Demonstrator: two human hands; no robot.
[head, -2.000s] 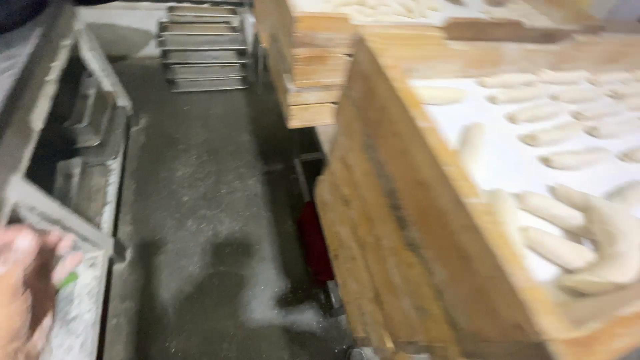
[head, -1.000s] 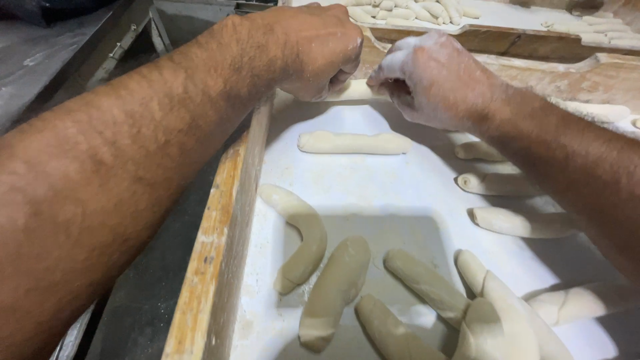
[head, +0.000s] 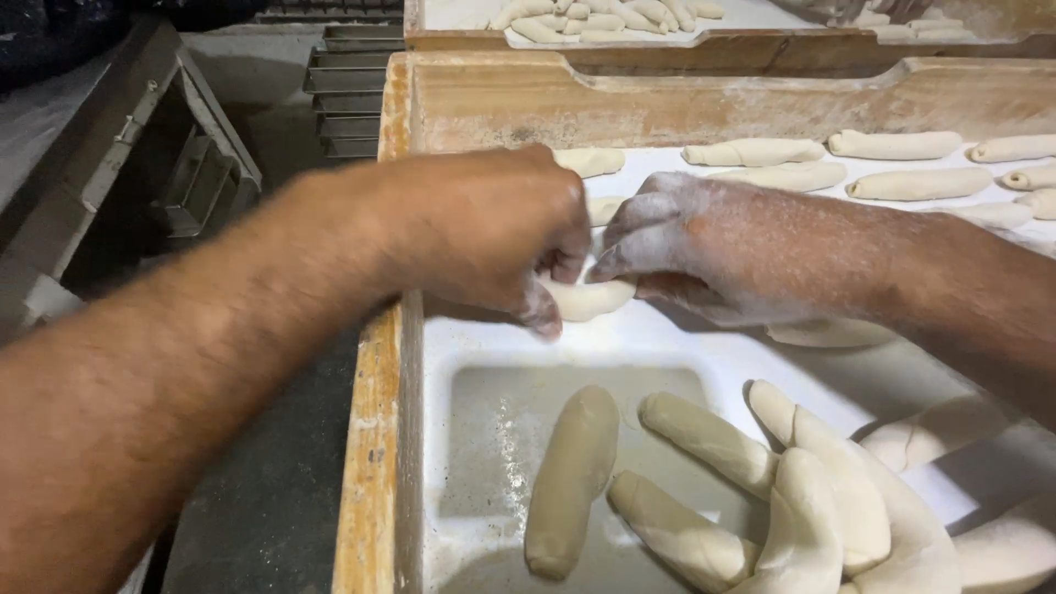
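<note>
A rolled dough piece [head: 587,300] lies between my two hands over the white floor of a wooden dough tray [head: 371,462]. My left hand [head: 528,239] grips its left end with fingers and thumb. The floured fingers of my right hand [head: 672,247] hold its right end. Beyond my hands, dough rolls [head: 755,152] lie in rows, partly covered by my right hand and forearm. Nearer to me, a loose dough roll [head: 572,483] lies apart, and a heap of curved dough pieces [head: 833,511] overlaps at the lower right.
Behind this tray stands another wooden tray [head: 775,51] with piled dough pieces [head: 606,16]. Left of the tray are the dark floor [head: 256,487], stacked metal pans [head: 346,99] and a metal-framed table [head: 115,157]. The tray's raised wooden sides surround the dough.
One second ago a curved dough piece lay at the tray's left side; that spot now shows bare. My hands were farther up the tray then. Two seconds ago only my left hand was plainly visible.
</note>
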